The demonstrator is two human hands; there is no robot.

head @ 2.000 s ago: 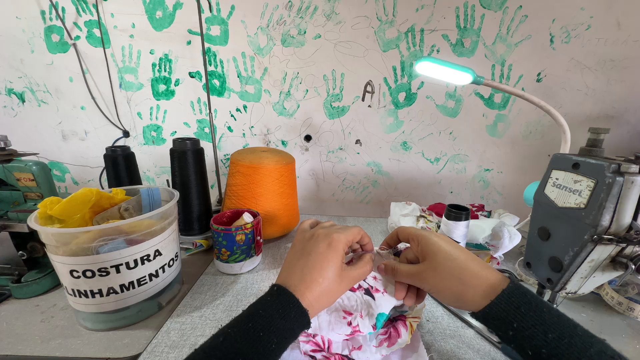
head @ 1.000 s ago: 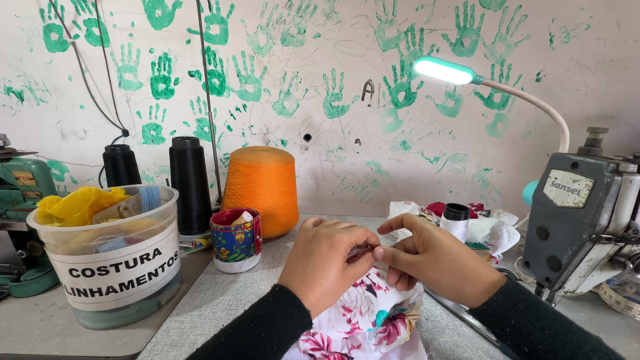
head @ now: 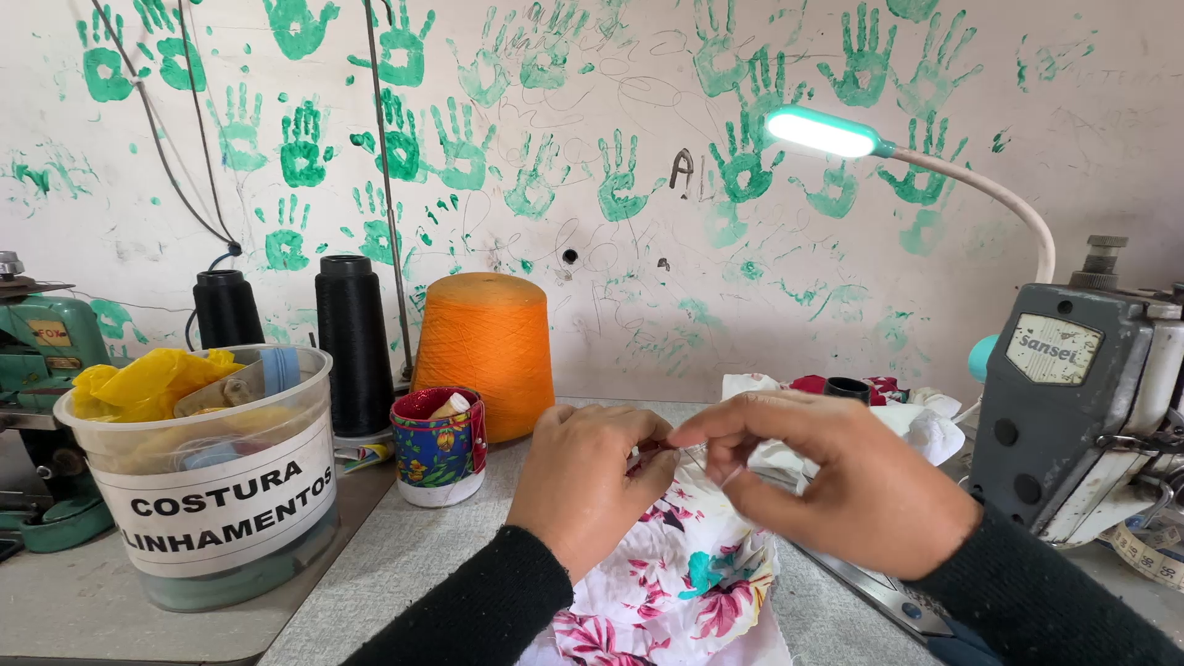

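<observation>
White cloth with pink and teal flowers point(head: 684, 573) lies bunched on the grey worktop in front of me. My left hand point(head: 592, 476) pinches the cloth's upper edge between thumb and fingers. Just to its right, my right hand point(head: 823, 467) is raised over the cloth, its index fingertip close to the left fingers and its thumb bent inward. Something thin, perhaps a needle or thread, seems to show between the fingertips, but it is too small to tell. The right hand is slightly blurred and covers part of the cloth.
A labelled plastic tub point(head: 199, 499), a fabric-wrapped cup point(head: 439, 449), an orange thread cone point(head: 486, 356) and black thread cones point(head: 351, 347) stand left. Scissors point(head: 888, 592) lie by my right wrist, near a sewing machine point(head: 1064, 407), a tape measure point(head: 1147, 555) and cloth scraps point(head: 930, 430). A lit lamp point(head: 823, 131) hangs above.
My right hand was pinching at the cloth beside the left two seconds ago; its fingers have since lifted and spread a little. The left hand keeps its hold in nearly the same place.
</observation>
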